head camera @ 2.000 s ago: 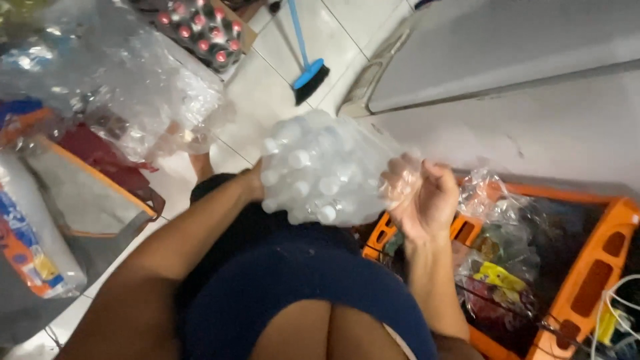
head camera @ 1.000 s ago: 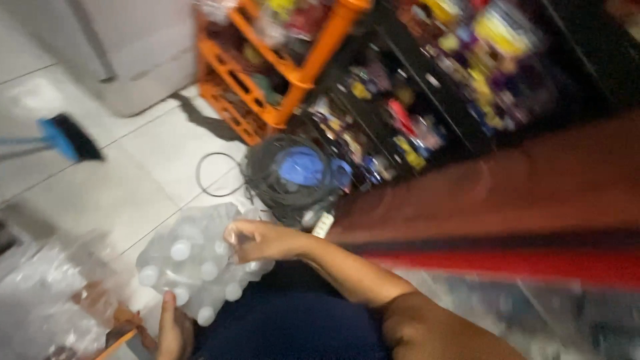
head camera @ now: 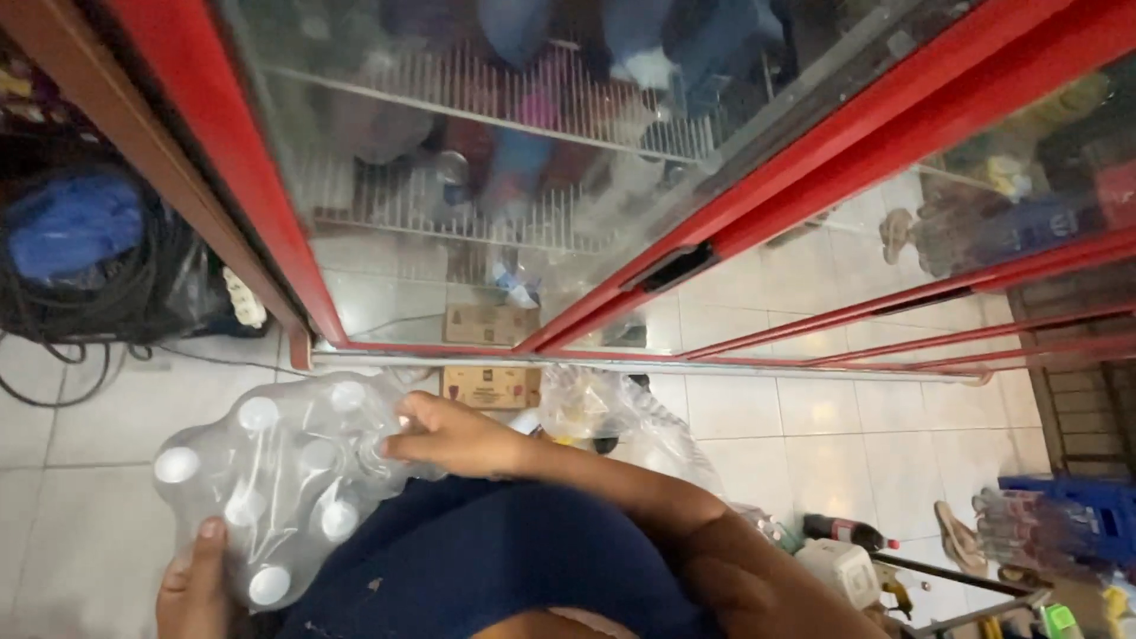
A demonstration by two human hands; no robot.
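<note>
A shrink-wrapped pack of clear plastic bottles with white caps (head camera: 293,479) is held at the lower left, against the front of my body. My left hand (head camera: 197,581) grips its lower left side, the thumb lying on the film. At the pack's upper right my right hand (head camera: 457,435) pinches the clear wrap between thumb and fingers. Just beyond the pack stands a glass-door refrigerator with a red frame (head camera: 621,315); its doors are shut, and wire shelves show dimly behind the glass and reflections.
A cardboard box (head camera: 491,388) and clear plastic bags (head camera: 621,417) lie by the refrigerator's base. Coiled black cable and a blue bundle (head camera: 75,226) are at left. At right are a dark soda bottle (head camera: 848,532), a white jug (head camera: 839,572), a sandal (head camera: 958,537) and a blue crate (head camera: 1092,519).
The view has swung from the broom and orange crates to the red-framed refrigerator. The bottle pack has stayed in both my hands.
</note>
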